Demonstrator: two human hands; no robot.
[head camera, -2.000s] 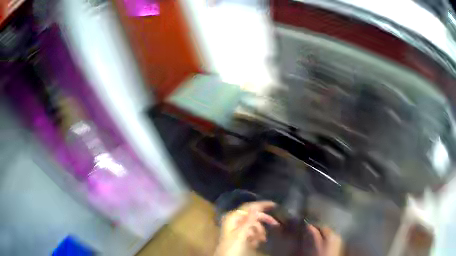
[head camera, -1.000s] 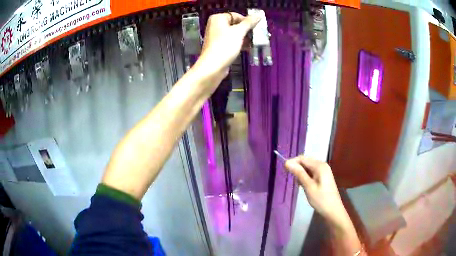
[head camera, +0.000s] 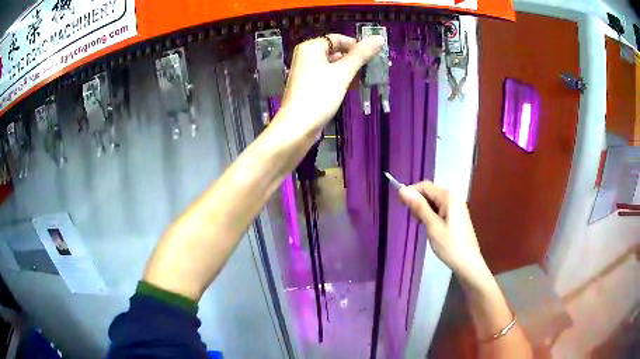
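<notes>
My left hand (head camera: 326, 77) is raised, its thumb and fingers pinching the upper part of a silver hanging clip (head camera: 375, 69) with two prongs. A long thin black strap (head camera: 380, 231) hangs straight down below that clip, in front of the purple strip curtain. My right hand (head camera: 438, 214) is beside the strap at mid height and holds a slim silver tool (head camera: 393, 179) between thumb and finger. The tool's tip is at the strap's edge; I cannot tell whether it touches.
More clips (head camera: 172, 87) hang in a row under the orange header (head camera: 210, 15). Other dark straps (head camera: 316, 252) hang inside the oven opening by the purple curtain (head camera: 410, 133). An orange door (head camera: 526, 189) with a small window and a grey stool (head camera: 523, 294) stand to the right.
The view was blurred and turned elsewhere two seconds ago. Since one second ago, the held clip and left hand sit slightly lower in view, and the right hand with the tool sits higher.
</notes>
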